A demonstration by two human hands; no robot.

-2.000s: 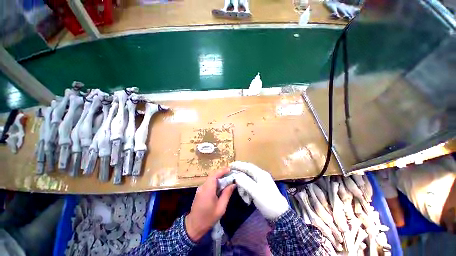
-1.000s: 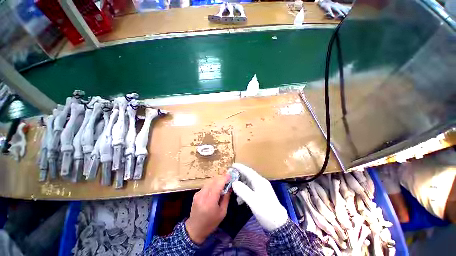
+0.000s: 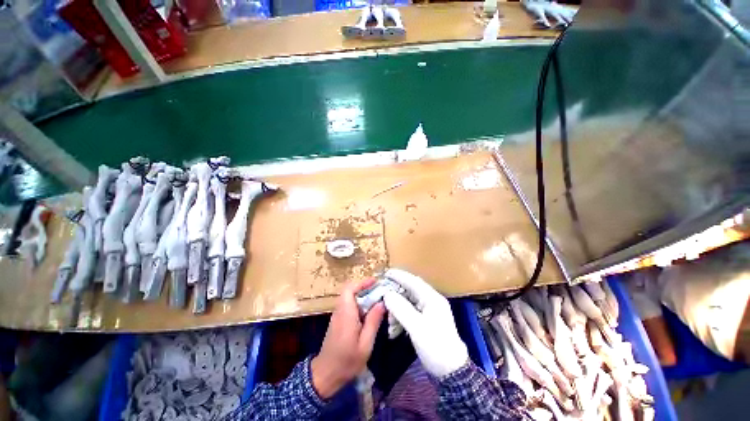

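My bare left hand [image 3: 347,337] and my white-gloved right hand [image 3: 426,322] meet at the bench's front edge, below the work pad. Between their fingertips is the grey-white head of a handle body [image 3: 374,294]; its straight grey end hangs down below my left hand. Most of the body is hidden by my hands. The square brown work pad [image 3: 317,275] bears a white oval ring [image 3: 340,248] and scattered dark brown specks.
Rows of handle bodies [image 3: 197,214] lie at left. Blue bins below hold grey end plates [image 3: 185,370] and pale unfinished bodies [image 3: 567,345]. A squeeze bottle [image 3: 416,143] stands by the green conveyor [image 3: 247,115]. A black cable [image 3: 540,164] hangs before the clear-sided box [image 3: 658,148].
Compared with one second ago, the held head is turned and my fingers are wrapped differently around it. The straight grey end now shows below my left hand. Both hands stay near the same spot.
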